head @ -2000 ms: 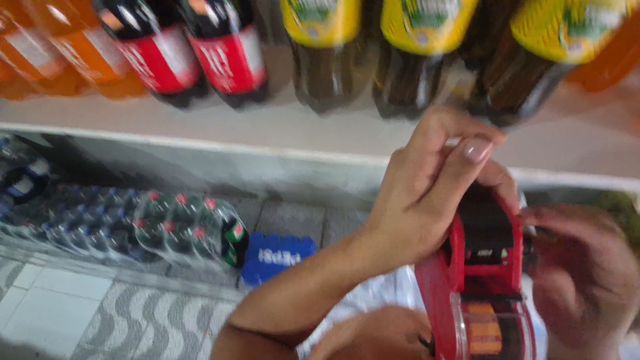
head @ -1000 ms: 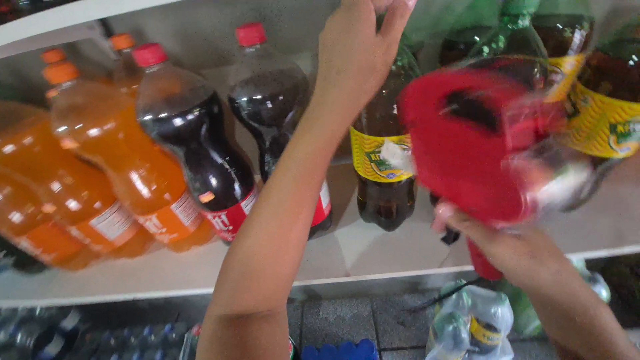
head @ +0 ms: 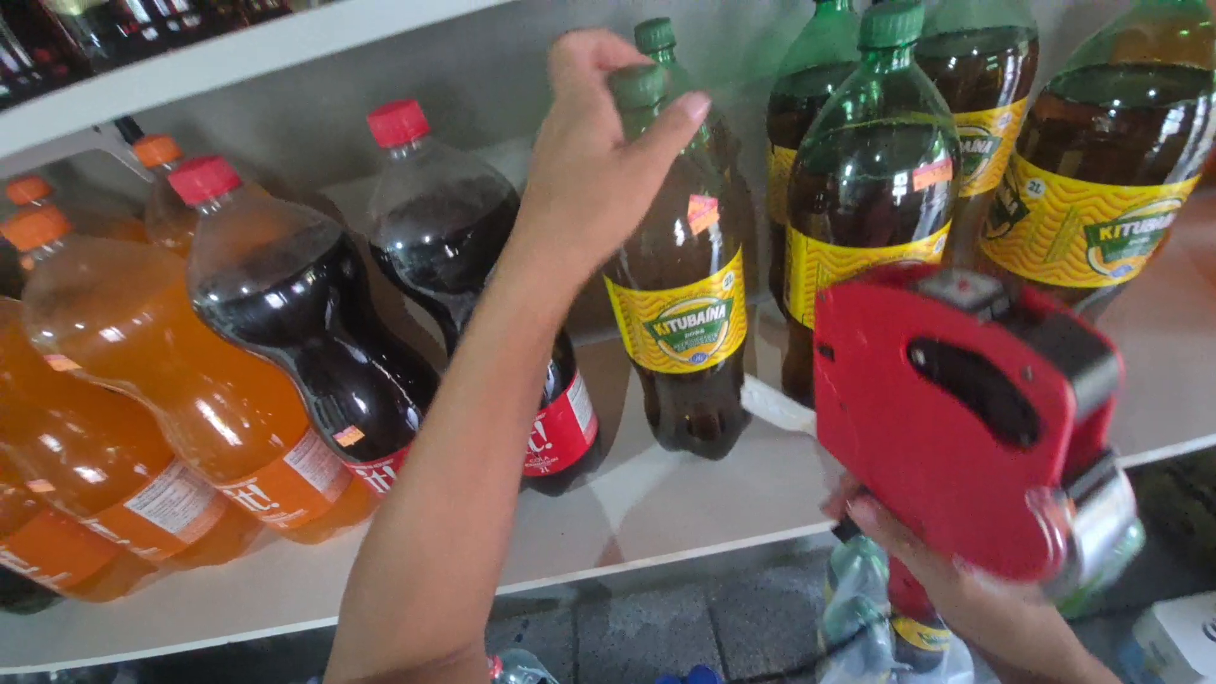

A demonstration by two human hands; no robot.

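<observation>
My left hand (head: 608,152) curls around the green cap and neck of a Kitubaína soda bottle (head: 679,323) that stands on the white shelf. A small orange price sticker (head: 703,214) is on that bottle's shoulder. In my right hand (head: 893,532) is a red price labeling gun (head: 950,418), held in front of the shelf edge. A strip of white backing paper (head: 777,404) sticks out of its left side, close to the bottle's base. The gun's body hides most of my right fingers.
Cola bottles with red caps (head: 294,313) and orange soda bottles (head: 142,342) stand to the left. More Kitubaína bottles (head: 874,180) stand at the right. An upper shelf (head: 237,57) crosses the top left. Below the shelf edge are wrapped bottles (head: 855,598) and grey floor tiles (head: 641,617).
My hands were together at the labeling gun two seconds ago. Now they are apart, the left at the bottle's cap, the right with the gun. The view has swung up to the shelf.
</observation>
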